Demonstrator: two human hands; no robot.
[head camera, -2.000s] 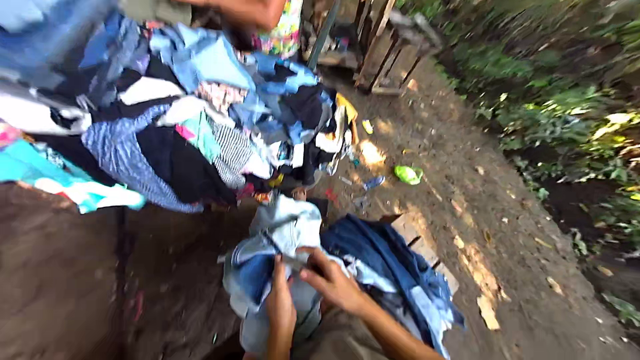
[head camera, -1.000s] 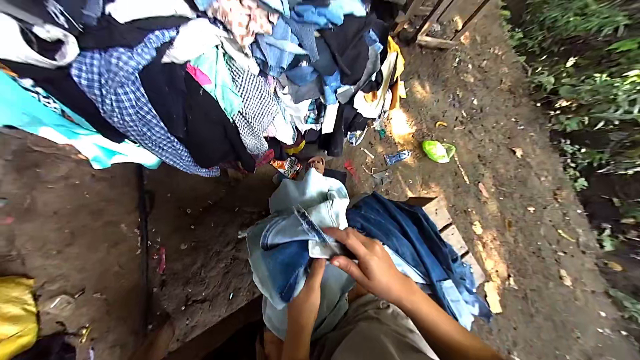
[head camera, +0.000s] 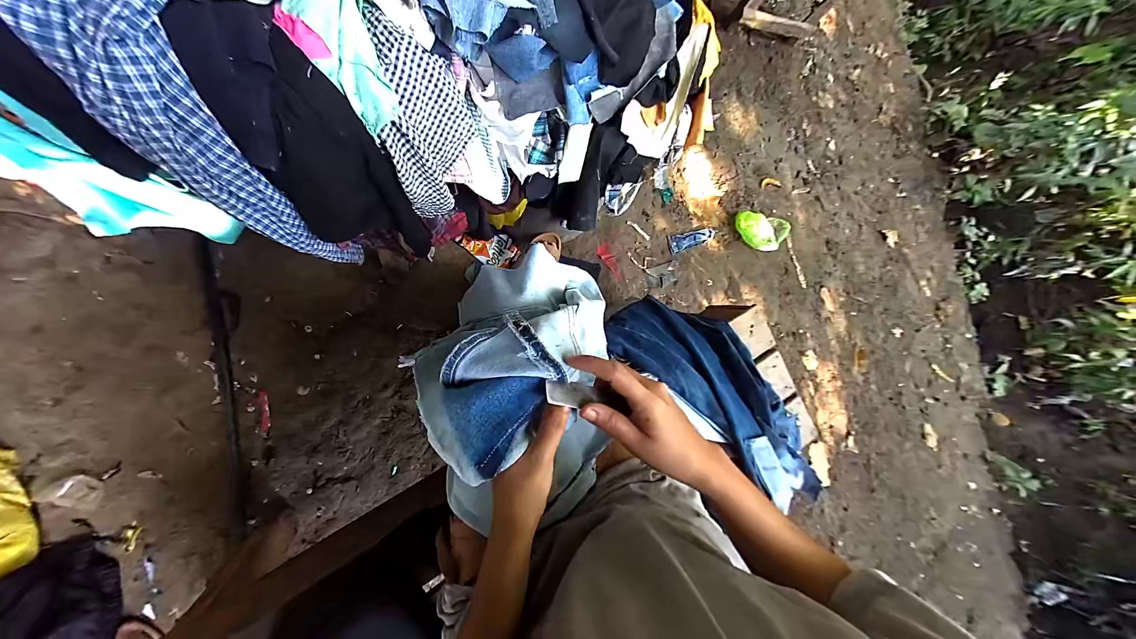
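Observation:
Light blue denim cloth (head camera: 532, 293) with a darker blue patch and a frayed seam lies over my lap and hangs in front of my knees. My left hand (head camera: 537, 444) grips its lower edge, thumb on top. In my right hand (head camera: 643, 413) is a small flat grey blade (head camera: 571, 393), pinched between thumb and fingers against the denim by my left thumb. Whether the blade has a handle is hidden by the fingers. Dark blue denim (head camera: 701, 364) lies to the right of my right hand.
A large heap of mixed fabric (head camera: 311, 133) stands ahead and to the left. Under the dark denim is a wooden slatted crate (head camera: 772, 364). A green plastic bag (head camera: 761, 231) lies on the dirt ground. A dark pole (head camera: 222, 382) runs at left; plants (head camera: 1056, 195) border the right.
The view has shifted down toward my lap. The frayed seam that stood up by my right hand a second ago now lies across the cloth. Both hands stay at the denim.

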